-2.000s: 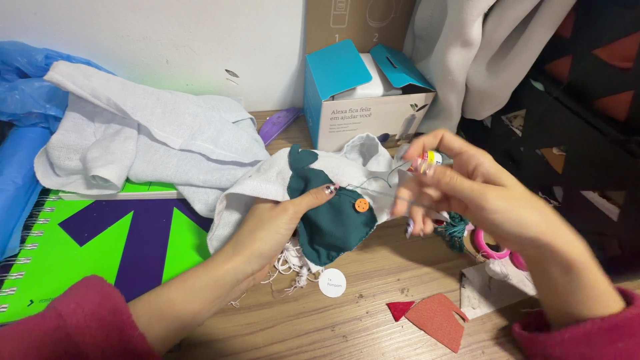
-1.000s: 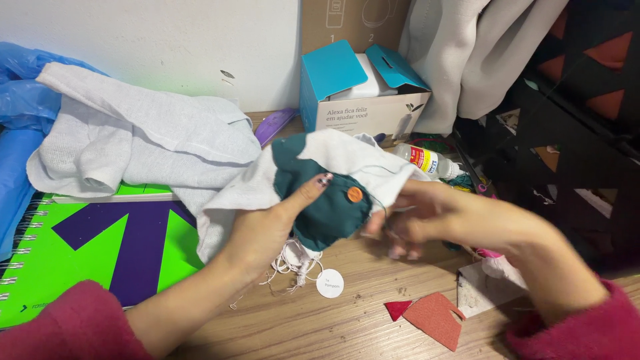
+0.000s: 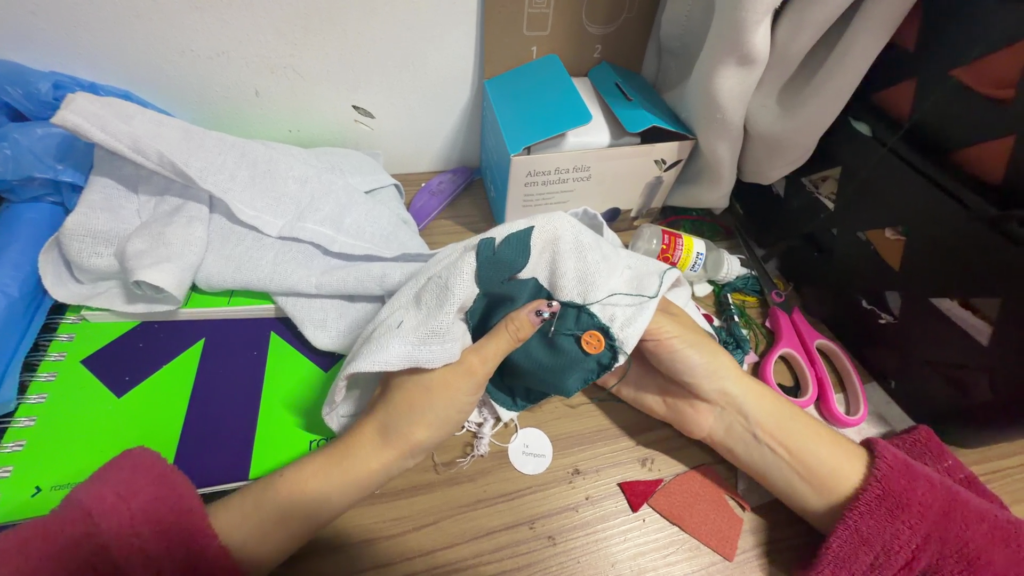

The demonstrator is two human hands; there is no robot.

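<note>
A white woven cloth bears a dark green fabric applique with an orange button on it. My left hand grips the cloth, its thumb pressing on the green patch. By the thumb tip a thin needle shows against the patch. Dark green thread runs from there over the cloth to its right edge. My right hand holds that right edge; its fingers are mostly hidden beneath the cloth. White fringe and a round paper tag are below the patch.
Pink-handled scissors, a glue bottle and thread skeins lie at right. Red felt scraps lie in front. A green spiral notebook is at left under folded cloth. Behind stand an open box and black crate.
My right hand, earlier raised to the right of the cloth, is now at its right edge and partly beneath it. The pink scissors show more fully. The left hand keeps its hold.
</note>
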